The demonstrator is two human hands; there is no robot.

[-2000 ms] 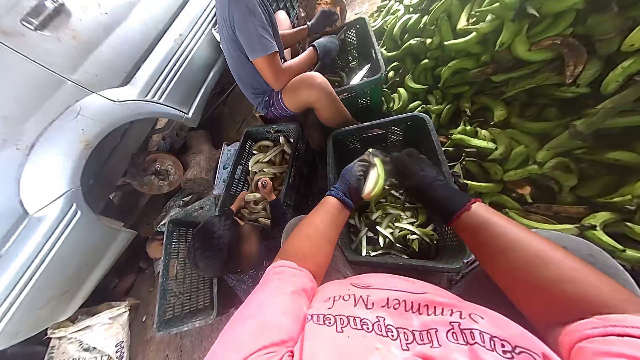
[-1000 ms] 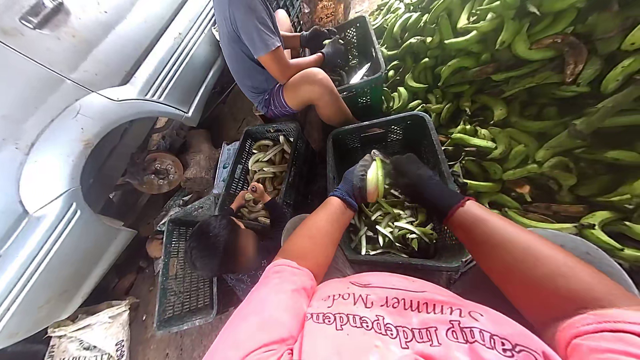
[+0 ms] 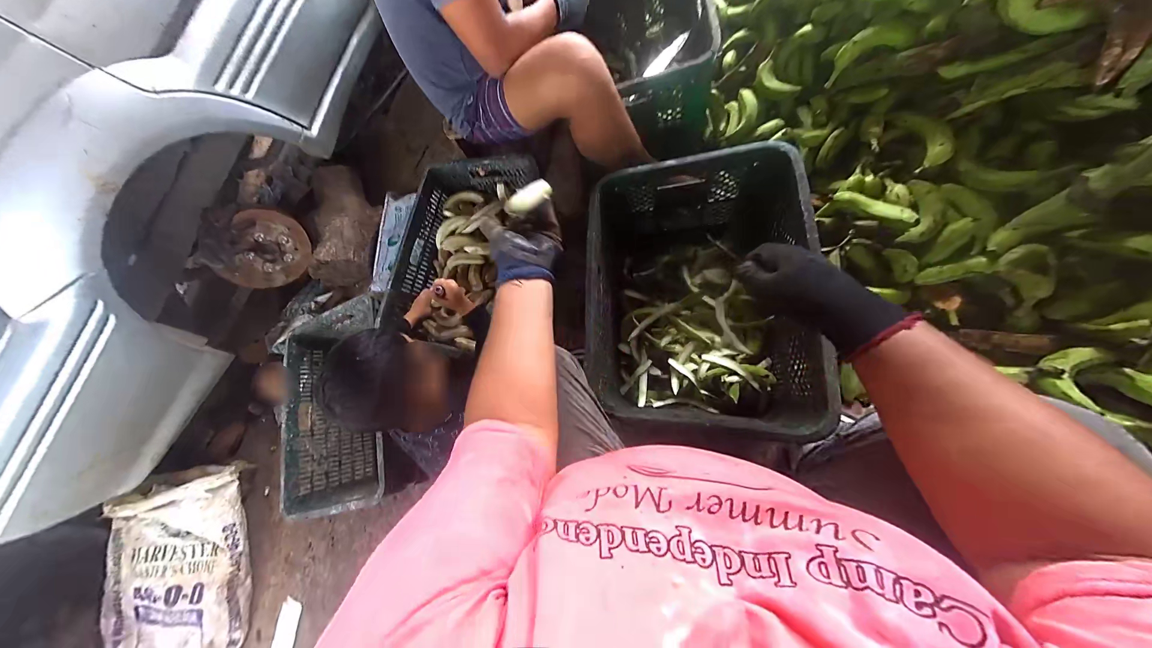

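Observation:
My left hand (image 3: pixel 525 245), in a dark glove with a blue cuff, holds a peeled green banana or plantain (image 3: pixel 529 197) over a dark plastic crate (image 3: pixel 409 261) of peeled fruit (image 3: pixel 465 243). Over the right side of another dark crate (image 3: pixel 600 297) is my right hand (image 3: pixel 781 281), in a black glove with a red cuff. Its fingers are curled, and whether a small peeling tool is in them cannot be made out. Long strips of peel (image 3: pixel 697 360) lie in the crate below it.
A large heap of green bananas or plantains (image 3: pixel 945 180) covers the ground at right. A seated person (image 3: pixel 558 81) works by a green crate (image 3: pixel 670 103) at the top. A smaller person (image 3: pixel 387 378) reaches into the peeled fruit. A low crate (image 3: pixel 333 441), a printed sack (image 3: pixel 180 558) and a vehicle body (image 3: pixel 81 180) are at left.
My left hand has moved left with the fruit, from over the crate of peels to over the crate of peeled fruit. My hands, close together before, are now apart.

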